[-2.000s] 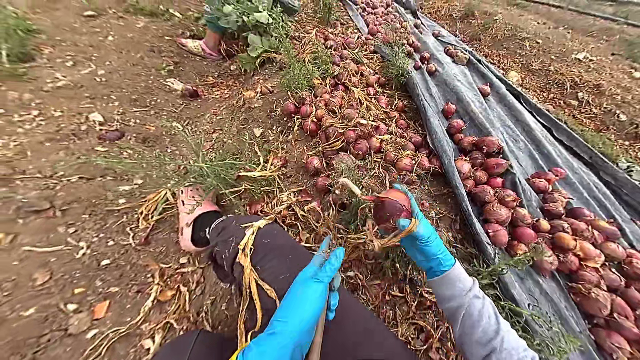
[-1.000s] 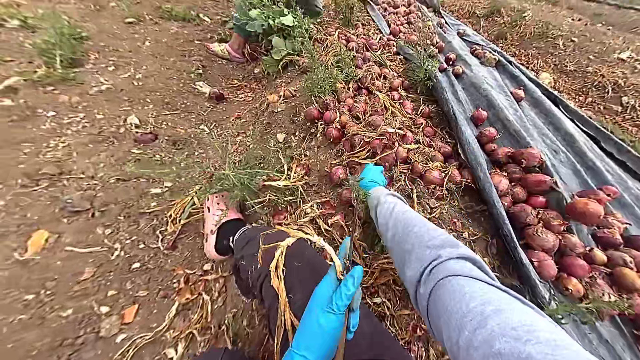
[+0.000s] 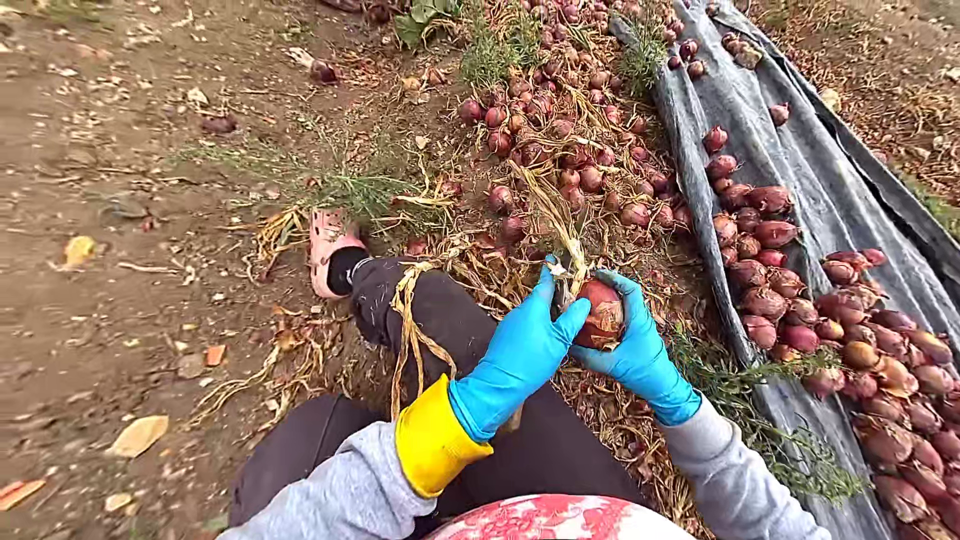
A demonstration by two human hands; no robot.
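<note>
A red onion [image 3: 600, 315] with long dry leaves is held in front of my knees. Around its right side and underside curl the fingers of my right hand [image 3: 645, 352], in a blue glove. My left hand [image 3: 525, 345], gloved in blue with a yellow cuff at the wrist, is at the onion's neck and dry tops [image 3: 566, 240]. A dark blade-like edge shows between the left fingers and the neck, mostly hidden by the hand, so the tool's kind cannot be told.
Many red onions [image 3: 562, 150] with dry tops lie on the soil ahead. To the right, trimmed onions [image 3: 847, 315] rest in a heap on a grey fabric sheet [image 3: 802, 135]. Green weeds [image 3: 795, 435] grow along its edge. Dry leaves [image 3: 412, 322] hang over my left knee.
My right hand, reaching to the onions on the ground one second ago, has come back towards me with an onion. Both hands now meet at it.
</note>
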